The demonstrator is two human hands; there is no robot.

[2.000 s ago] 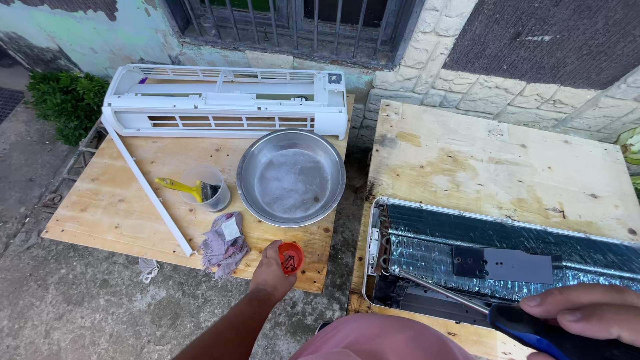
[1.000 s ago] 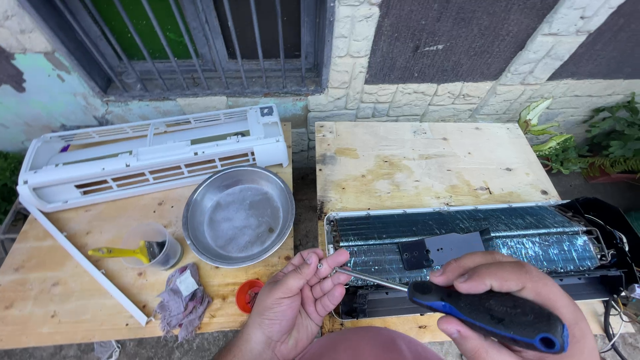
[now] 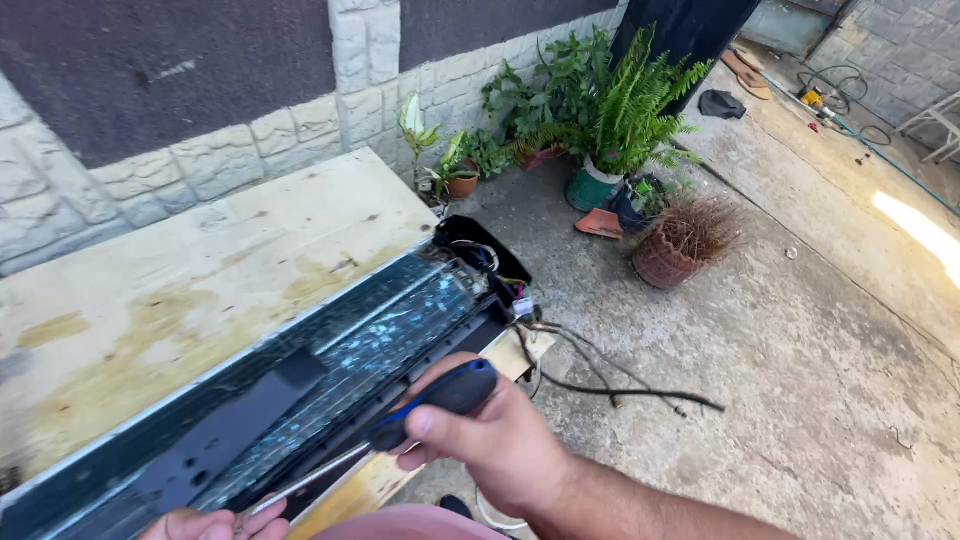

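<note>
My right hand [image 3: 480,442] grips the black and blue handle of a screwdriver [image 3: 435,405], whose metal shaft slants down to the left. At the bottom edge, the fingers of my left hand [image 3: 217,525] are around the shaft's tip; whether they also pinch a small screw cannot be told. Beneath both hands lies the indoor unit of an air conditioner [image 3: 382,330], its finned coil exposed. A dark flat plate [image 3: 232,427] rests on the coil. Wires show in the black housing [image 3: 487,247] at the unit's far end.
The unit lies on a plywood board [image 3: 247,232] beside a stone-faced wall [image 3: 292,135]. Cables [image 3: 622,390] hang from its end over the concrete floor. Potted plants [image 3: 592,187] and a pot of dry stems [image 3: 667,255] stand beyond it. A hose [image 3: 885,150] lies farther off.
The view has swung right. My left hand has left the red cup and come to the screwdriver's tip. The screwdriver has stayed in my right hand.
</note>
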